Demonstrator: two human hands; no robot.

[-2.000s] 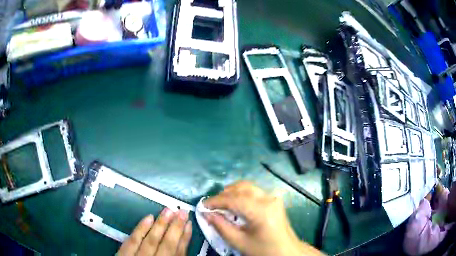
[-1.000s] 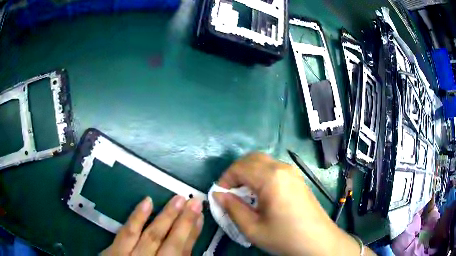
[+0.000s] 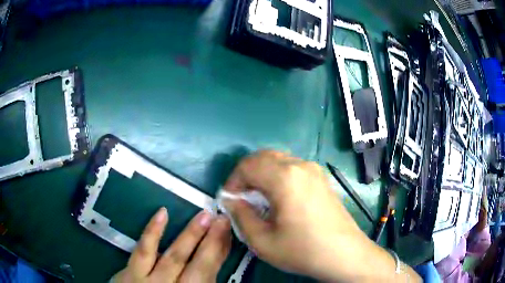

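Observation:
A silver phone middle frame with black edges (image 3: 158,179) lies slanted on the green bench at the lower left. My left hand (image 3: 180,249) lies over its lower part, fingers spread and pressing on it. My right hand (image 3: 293,213) pinches a crumpled white wiping cloth (image 3: 243,200) between thumb and fingers, at the frame's upper long edge beside my left fingertips. The hands hide the frame's right part; a bit of it shows below them. My left hand's bottom part is cut off by the picture's edge.
Another loose frame (image 3: 37,124) lies at left. Stacked mid-frames (image 3: 282,47) stand at the far side. A frame (image 3: 377,102) with a dark flat piece (image 3: 372,163), a thin dark rod (image 3: 352,193), pliers (image 3: 386,218), overlapping frames (image 3: 411,127) and a frame tray (image 3: 447,207) lie right. A pink sleeve (image 3: 457,249) shows lower right.
My right hand with the cloth has moved slightly left and up along the frame's edge, closer to my left fingertips. Since the earliest frame the view has shifted and the blue basket has mostly left the picture.

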